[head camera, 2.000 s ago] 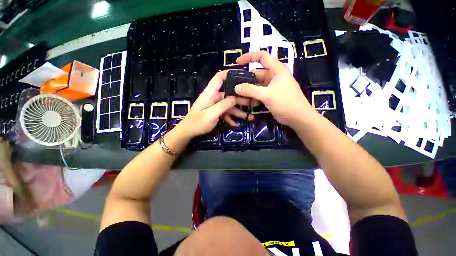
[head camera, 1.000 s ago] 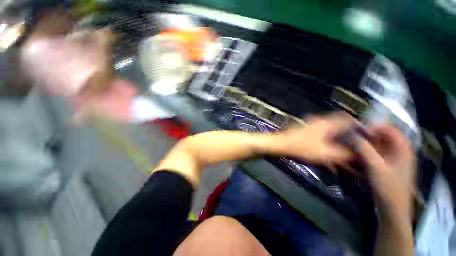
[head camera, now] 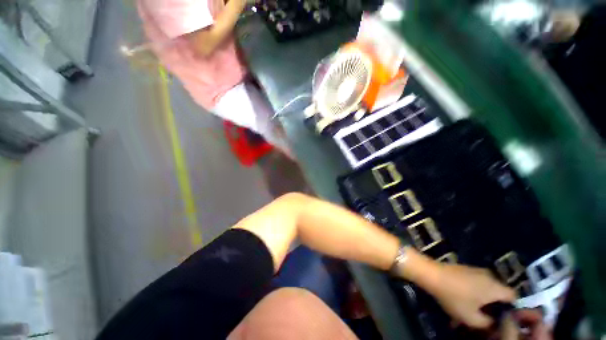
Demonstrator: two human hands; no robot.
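My left hand [head camera: 470,295] is over the tray at the lower right, its fingers closed on a small dark piece that looks like the black housing [head camera: 497,309]. My right hand [head camera: 530,323] is blurred and cut off by the bottom edge; only some fingers show, close against my left fingertips. The black blister tray [head camera: 458,179] lies tilted in view, with several pale rectangular frames [head camera: 425,234] in its pockets. A partly used white adhesive sheet [head camera: 550,267] lies on the tray beyond my hands.
A spare adhesive sheet [head camera: 389,129] lies left of the tray. Beyond it are a white fan [head camera: 345,84] and an orange and white box [head camera: 382,85]. A person in pink [head camera: 206,66] sits farther along the bench, near another dark tray [head camera: 299,16].
The view has swung strongly to the left, putting the tray and my hands at the lower right. My hands stay close together; my right arm has left the picture.
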